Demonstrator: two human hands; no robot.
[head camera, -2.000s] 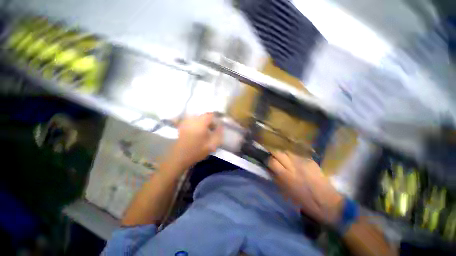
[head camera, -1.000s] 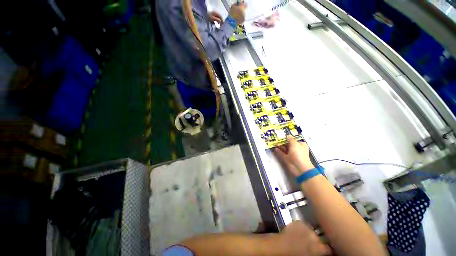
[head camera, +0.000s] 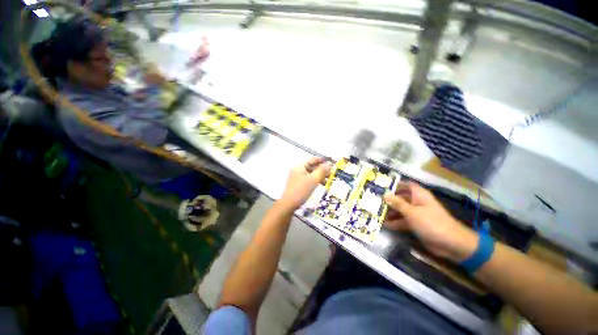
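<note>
A yellow-edged circuit board panel with two side-by-side units is over the rail track in front of me. My left hand is at its left edge, fingers bent against the edge. My right hand, with a blue band on the wrist, grips its right edge with thumb and fingers. A black frame fixture is partly hidden under my right hand and forearm.
More yellow boards lie in a row on the track to the left. A person works beyond them. A dotted dark cloth and a thin dark rod lie on the white bench. A pale side stand is low at left.
My right hand has brought a board from the row back toward me. My left hand has come to the board's other edge. The view has turned right, toward the bench.
</note>
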